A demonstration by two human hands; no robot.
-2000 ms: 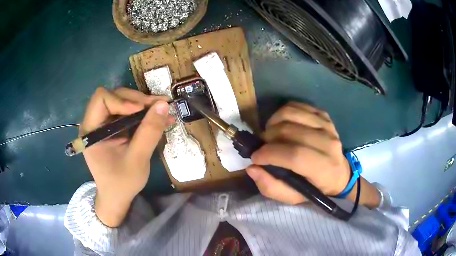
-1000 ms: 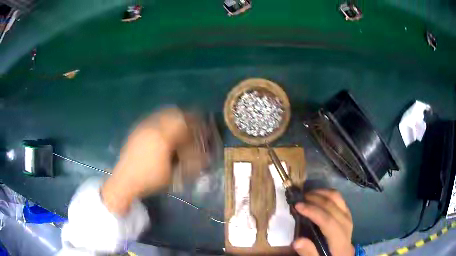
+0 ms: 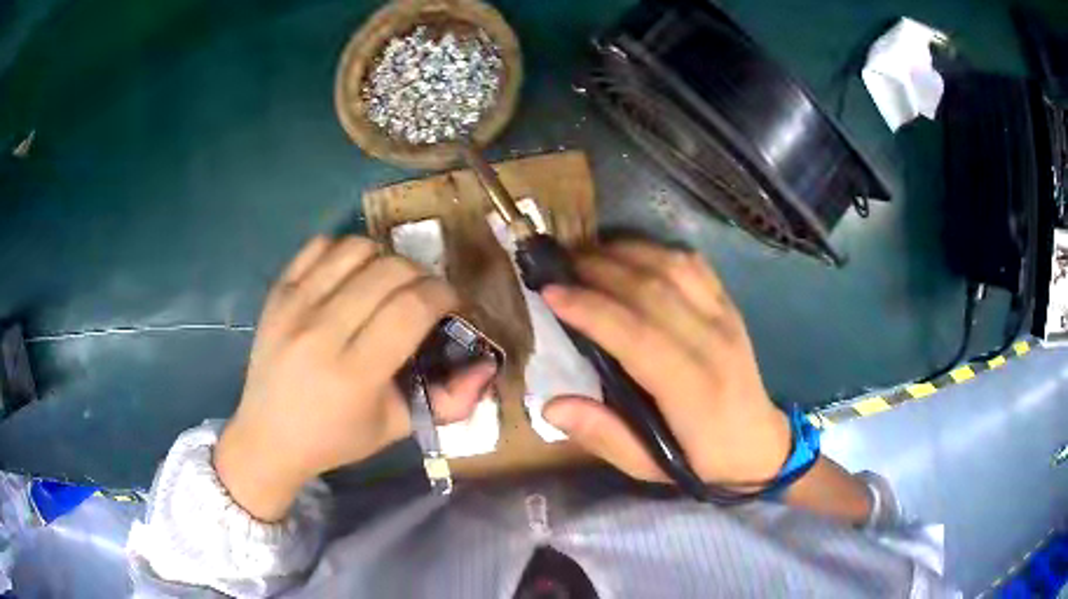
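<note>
A small smartwatch housing (image 3: 459, 339) with a dark inside and a thin metallic rim is in my left hand (image 3: 351, 351), over the left part of the brown work board (image 3: 562, 187). Tweezers (image 3: 426, 442) also stick out below my left hand, pointing toward me. My right hand (image 3: 662, 357) holds the soldering iron (image 3: 541, 260) by its black handle. Its metal tip points up at the near rim of the tip cleaner (image 3: 498, 111). Two white padding strips (image 3: 560, 369) lie on the board, partly hidden by my hands.
A black round fan (image 3: 750, 129) stands on the green mat right of the tip cleaner. A crumpled white paper (image 3: 904, 75) and a black box (image 3: 981, 176) with cables are at the far right. A thin solder wire (image 3: 141, 330) crosses the mat at left.
My left hand has come back from the left and is over the board with a watch housing. My right hand still holds the iron near the cleaner. The view has shifted down toward my body.
</note>
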